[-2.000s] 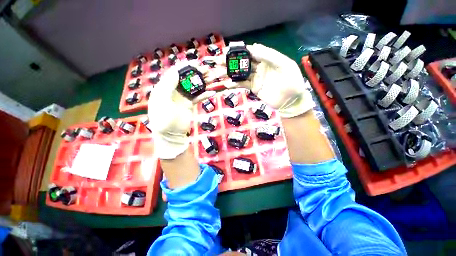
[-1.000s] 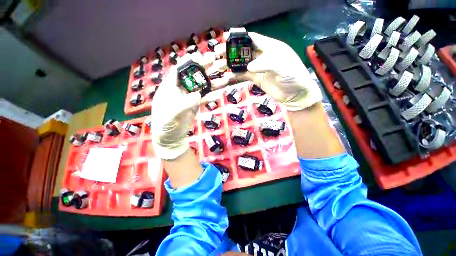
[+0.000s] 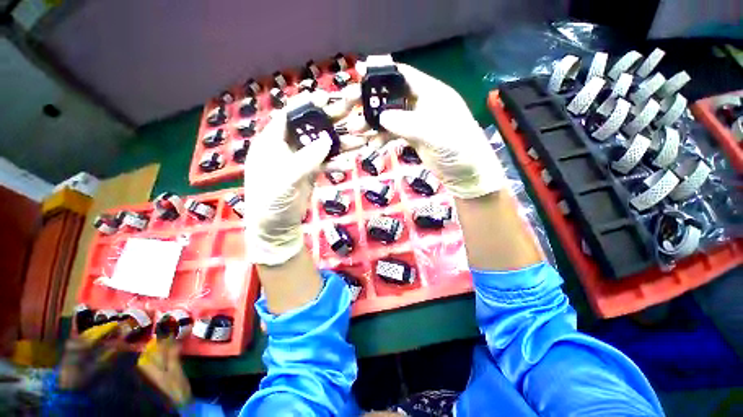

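Note:
My left hand (image 3: 277,191), in a thin white glove, holds a black smartwatch (image 3: 313,130) upright with its thumb on the lower part of the screen. My right hand (image 3: 444,134), gloved the same way, holds a second smartwatch (image 3: 384,91), thumb at its lower right. Both screens are dark with small white symbols. The hands are close together above a red compartment tray (image 3: 419,285) with watches on pale perforated straps in its pockets. The fingers behind the watches are partly hidden.
A red tray (image 3: 210,281) at left bears a white slip (image 3: 147,266). Another person's hands in yellow finger covers (image 3: 163,362) reach its front edge. Another watch tray (image 3: 200,167) lies behind. At right, a black slotted holder (image 3: 574,167) and upright straps lie on a red tray (image 3: 611,297).
Both screens changed from green and white graphics to dark with white symbols. My thumbs moved onto the watches. The other person's hands appeared at lower left, where more watches now stand in the tray's front row.

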